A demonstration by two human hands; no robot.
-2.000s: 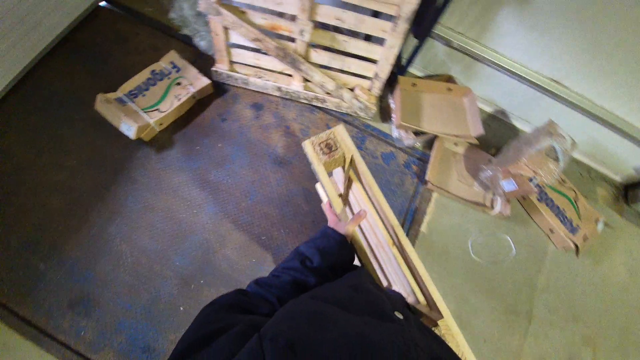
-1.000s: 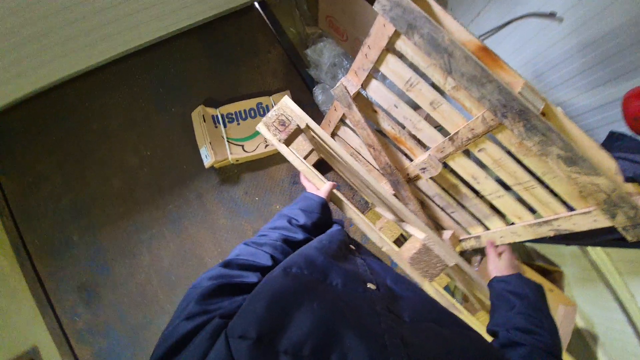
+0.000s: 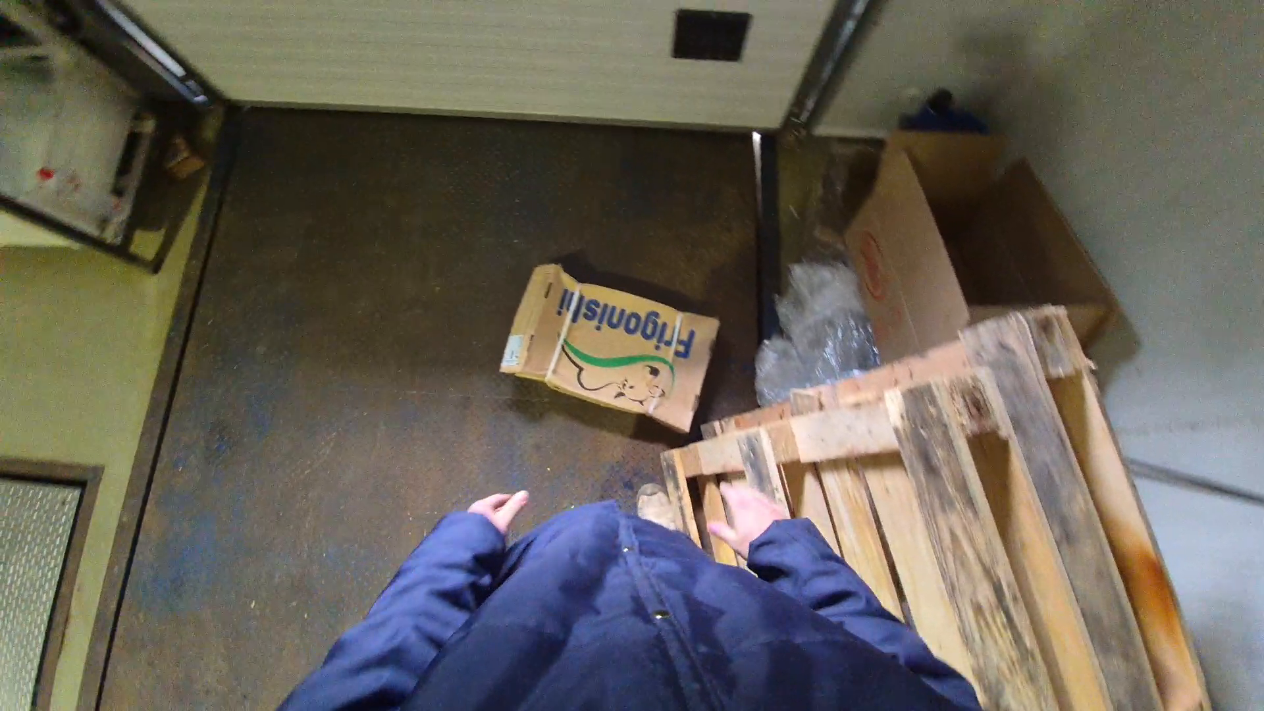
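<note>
My left hand (image 3: 501, 510) is in front of my jacket, over the dark floor plate, holding nothing, its thumb and fingers apart. At the edge of the nearest wooden pallet (image 3: 839, 434) is my right hand (image 3: 748, 515), fingers spread; whether it touches the wood I cannot tell. The pallet stands on edge at the right, leaning with at least one other wooden pallet (image 3: 1052, 494) behind it. Ahead of me a flattened-looking cardboard box (image 3: 632, 346) with blue print and a green stripe lies on the floor.
Crumpled clear plastic film (image 3: 820, 331) lies beyond the pallets, beside a large open cardboard box (image 3: 913, 247) against the right wall. A pale panelled door (image 3: 494, 59) closes off the far edge of the dark metal floor plate (image 3: 326, 296). A framed metal grating (image 3: 35, 563) is at lower left.
The pallet that both my hands were on now stands against the other at the right. My left hand has come off it. The view has swung toward the door.
</note>
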